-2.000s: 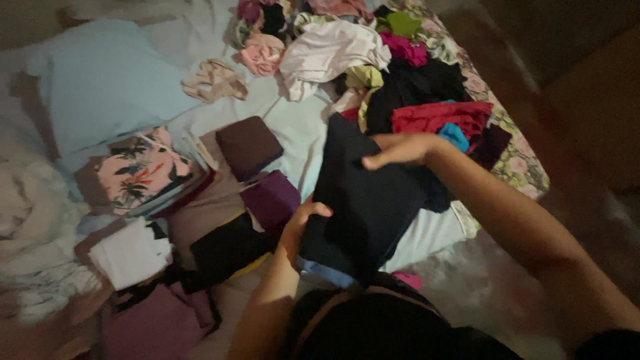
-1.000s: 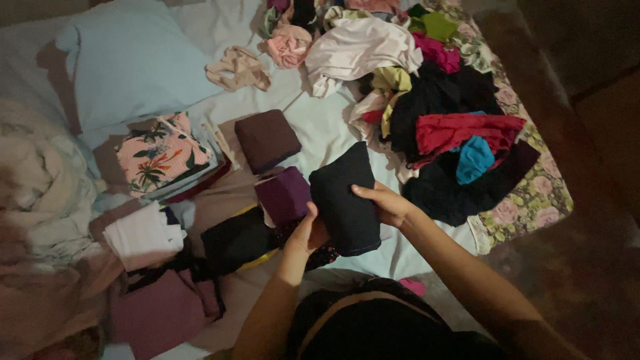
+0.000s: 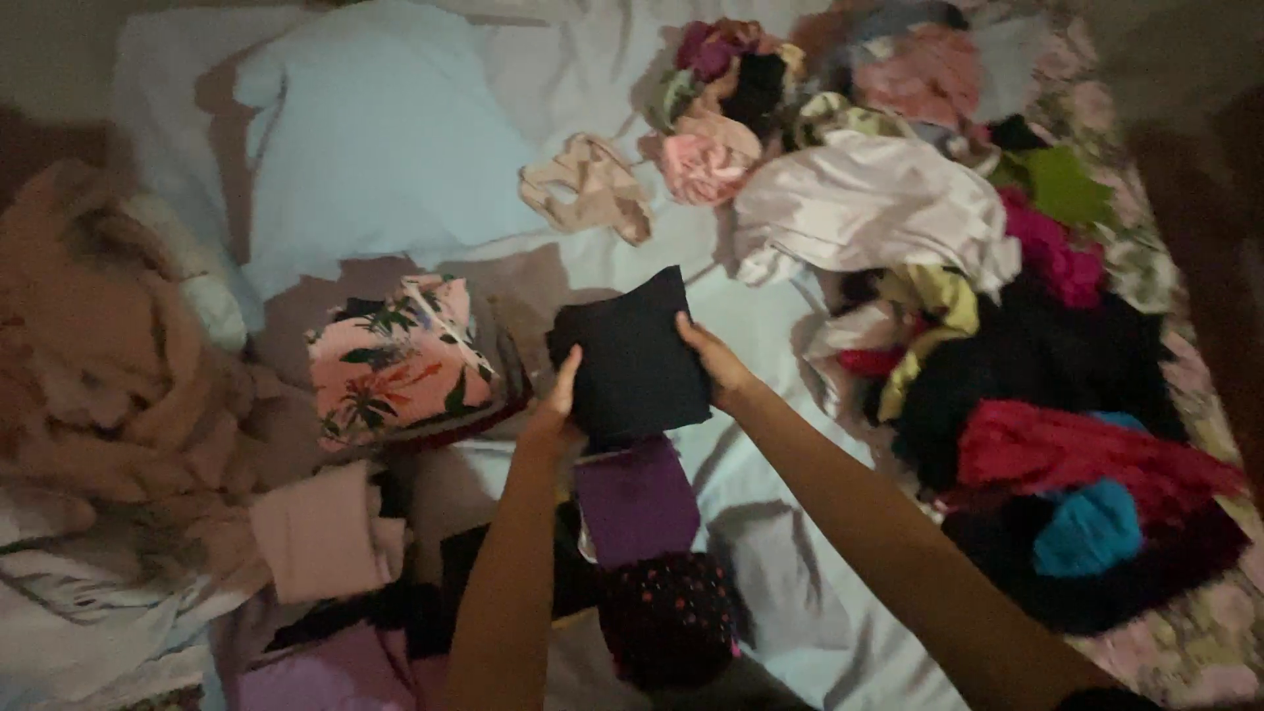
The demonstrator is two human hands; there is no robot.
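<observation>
A folded black garment (image 3: 637,365) is held flat between my two hands, above the bed. My left hand (image 3: 561,395) grips its left edge, thumb on top. On the right edge, my right hand (image 3: 713,363) holds it the same way. Just below lies a folded purple cloth (image 3: 637,504), with a folded dark spotted garment (image 3: 669,617) under that. To the left is a stack topped by a folded pink floral garment (image 3: 400,370). The brown folded garment seen earlier is hidden behind the black one or my hands.
A light blue pillow (image 3: 380,148) lies at the upper left, a rumpled beige blanket (image 3: 109,346) at the left edge. Loose clothes, including a white garment (image 3: 879,202), a red one (image 3: 1076,459) and a blue one (image 3: 1088,528), are heaped on the right. A beige garment (image 3: 588,188) lies beyond my hands.
The black garment, larger when held two seconds ago, is now a compact square. My hands have carried it forward, from beside the purple cloth to just beyond it. The view has shifted.
</observation>
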